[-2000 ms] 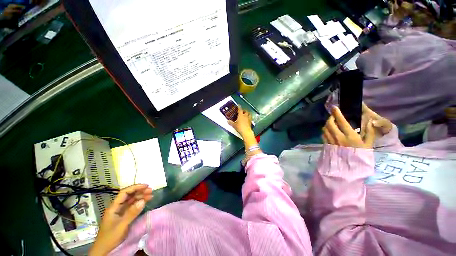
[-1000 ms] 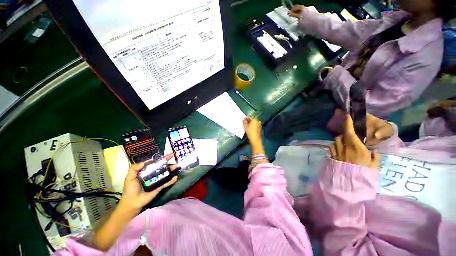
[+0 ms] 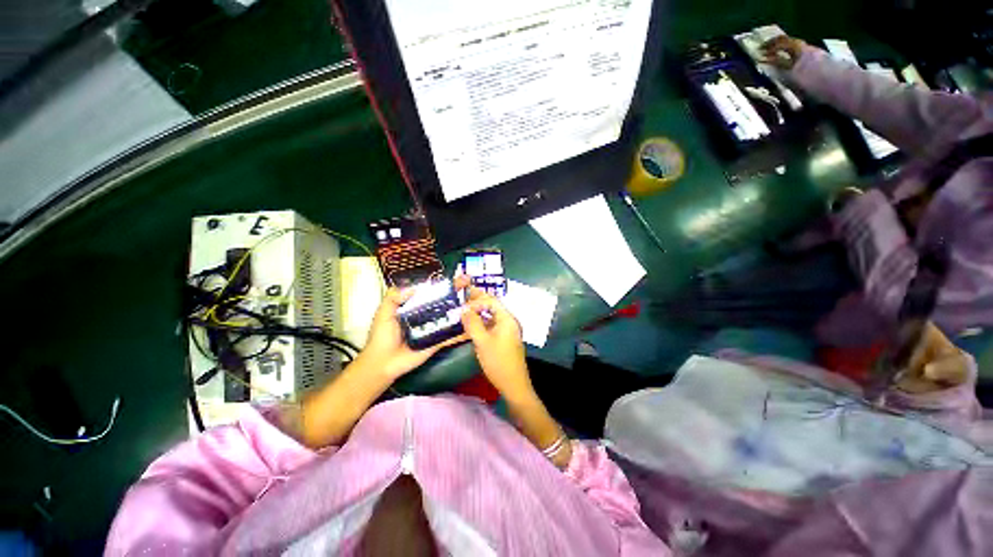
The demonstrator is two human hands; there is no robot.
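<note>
A dark smartphone with a lit screen [image 3: 432, 316] is held low over the bench edge. My left hand [image 3: 389, 337] grips it from the left and below. My right hand [image 3: 492, 329] is at its right side, with fingers at the edge and over the screen; whether it also grips the phone is hard to tell. A second phone with orange lines on its screen [image 3: 406, 252] lies behind it. A third phone with a lit screen [image 3: 485, 268] lies to the right, partly covered by my right hand.
The cream metal box [image 3: 256, 316] with black leads stands left. A work instruction board [image 3: 523, 98] stands ahead. White paper [image 3: 593, 248], a pen-like tool [image 3: 645, 221] and a yellow tape roll [image 3: 658, 163] lie right. Neighbours in pink [image 3: 893, 109] sit at the right.
My right hand has moved left from the white paper to the phone in my left hand. The view has shifted, showing more bench at left. The right neighbour's hands have lowered.
</note>
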